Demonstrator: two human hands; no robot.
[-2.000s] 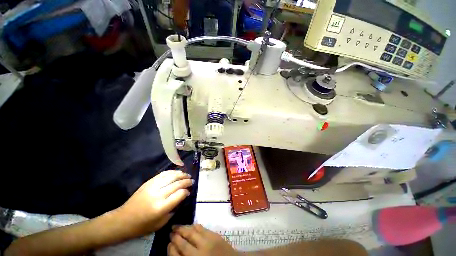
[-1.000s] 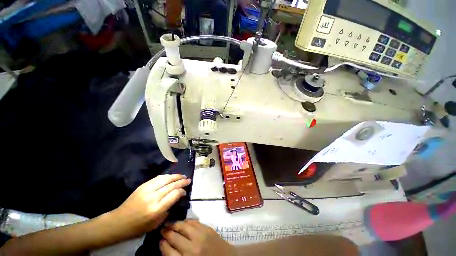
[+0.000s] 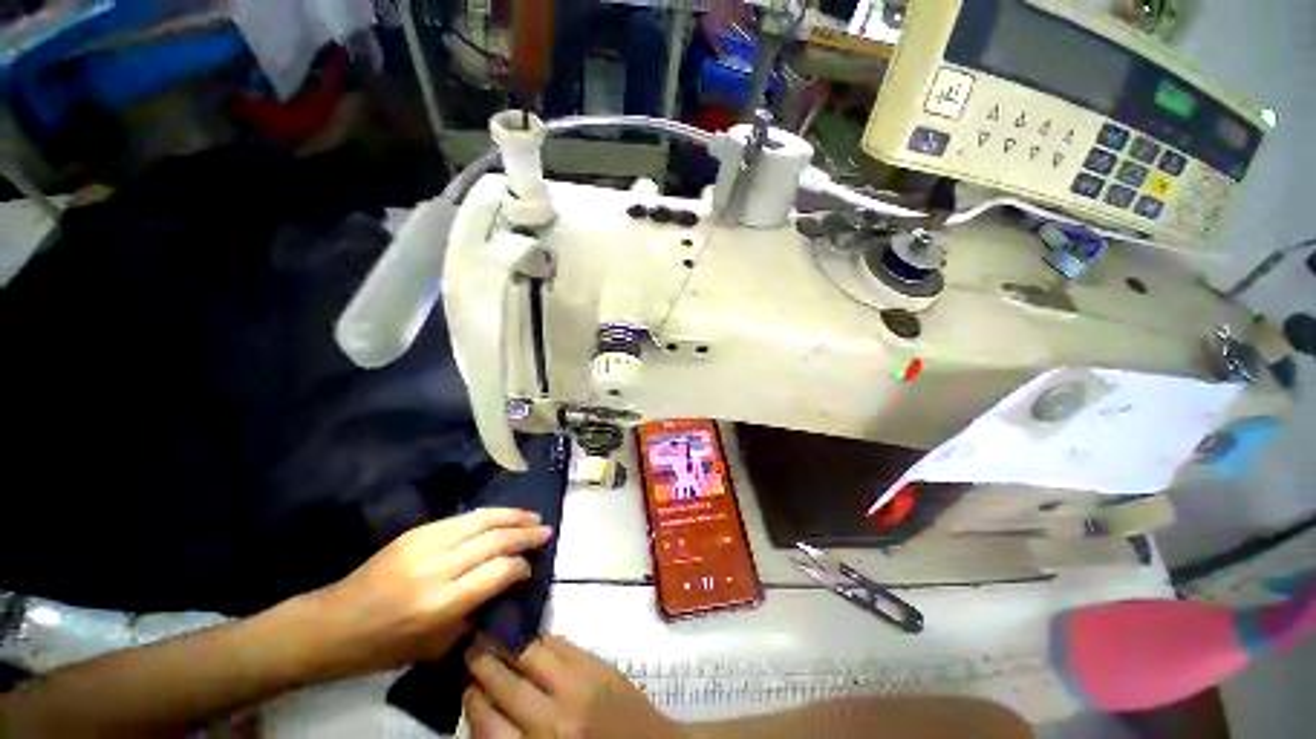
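Observation:
The black garment piece [image 3: 217, 419] lies heaped left of the cream lockstitch sewing machine [image 3: 751, 318], with one edge running under the presser foot [image 3: 560, 453]. My left hand [image 3: 433, 578] lies flat on the cloth just in front of the needle, fingers towards the foot. My right hand [image 3: 556, 693] is at the bottom, its bent fingers gripping the cloth edge near the table's front; the picture's edge cuts it off partly. The needle tip is too small to make out.
A smartphone [image 3: 699, 520] with a red-orange screen lies right of the foot. Thread snips [image 3: 860, 589] lie right of it. A white paper sheet [image 3: 1075, 433] hangs from the arm. A pink object [image 3: 1155, 653] is at right. The lamp [image 3: 393, 286] and control panel [image 3: 1075, 108] are above.
The cloth edge between my hands is turned up slightly at my right fingers. My hands stay in nearly the same places. The view has shifted a little.

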